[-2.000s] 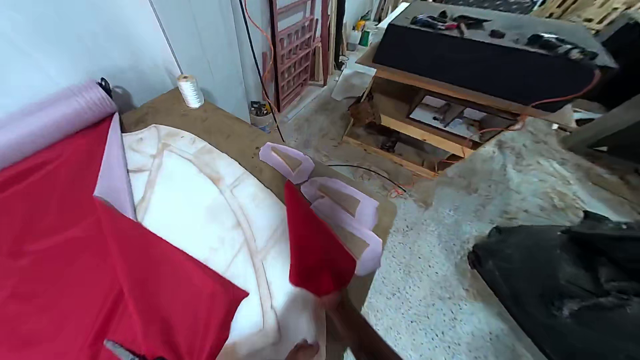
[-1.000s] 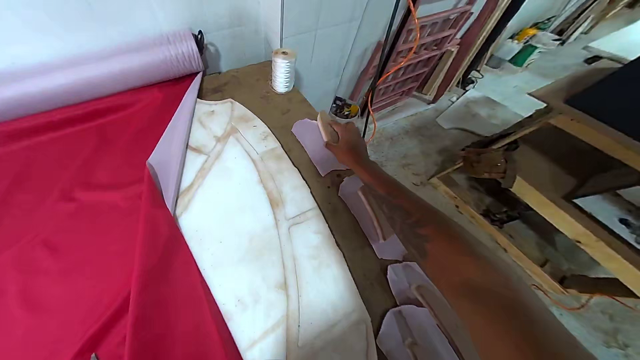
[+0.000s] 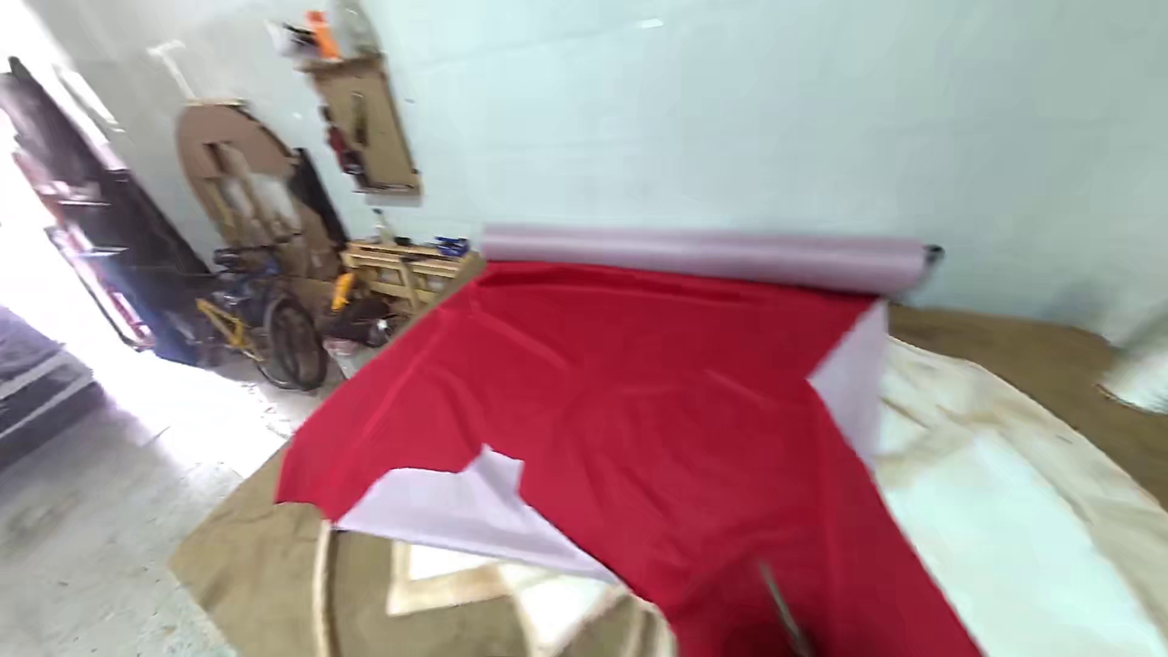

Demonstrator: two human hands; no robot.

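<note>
Neither of my hands shows in the head view of this moment. Red fabric [image 3: 657, 401] with a pale lilac backing lies over much of the brown-covered table [image 3: 255, 557], partly folded back. It runs from a roll [image 3: 703, 255] against the wall. On the red cloth near the bottom edge rests a blurred, thin metal tool [image 3: 783, 607], whose kind I cannot tell. A large white curved pattern piece [image 3: 1013, 538] with brownish bands lies to the right, partly under the fabric. More white and tan pieces [image 3: 547, 602] lie at the bottom centre.
A pale wall [image 3: 712, 119] stands behind the table. At the right edge is a white thread spool [image 3: 1141, 374], blurred. To the left are a bicycle [image 3: 283, 338], a small wooden bench [image 3: 406, 269], a wall-hung wooden board [image 3: 370, 123] and a bright doorway.
The view has swung far to the left. The arm that reached over the lilac cut pieces a second ago, its hand on a pale object, is out of view, as are those pieces.
</note>
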